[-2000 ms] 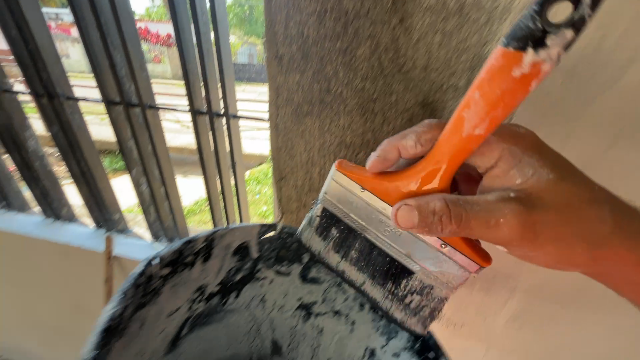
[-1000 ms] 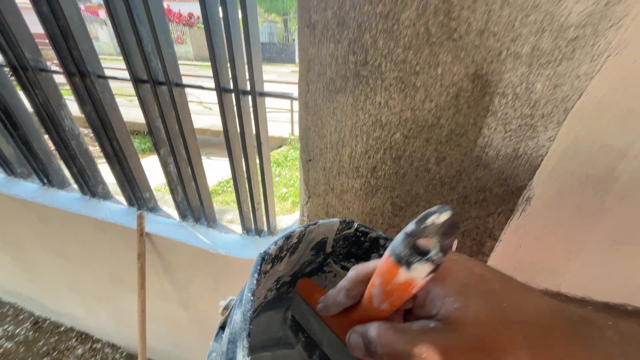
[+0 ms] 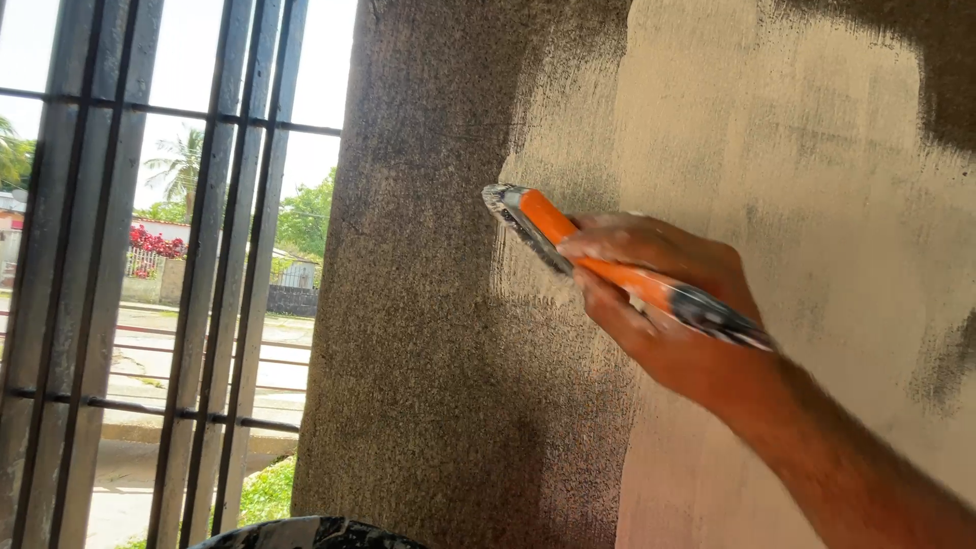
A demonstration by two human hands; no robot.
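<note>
My right hand (image 3: pixel 663 290) is closed around the orange handle of a wide paintbrush (image 3: pixel 557 221), whose black, paint-smeared handle end points down and right. The brush's bristles meet the rough grey-brown cement wall (image 3: pixel 412 305) at the left edge of a patch of pale paint. Smooth cream paint (image 3: pixel 770 191) covers much of the wall to the right, with darker bare areas at the upper right. At the bottom edge shows the rim of a black, paint-spattered bucket (image 3: pixel 320 530); its inside is hidden. My left hand is out of view.
Dark metal window bars (image 3: pixel 202 305) with thin crossbars stand left of the wall. Beyond them are a road, grass (image 3: pixel 267 492), red flowers (image 3: pixel 155 242), a low dark wall (image 3: pixel 293 300) and trees.
The brush was at the bucket's rim, then down inside the bucket; now my right hand holds it up against the wall. The view has tilted upward, leaving just the bucket's rim visible.
</note>
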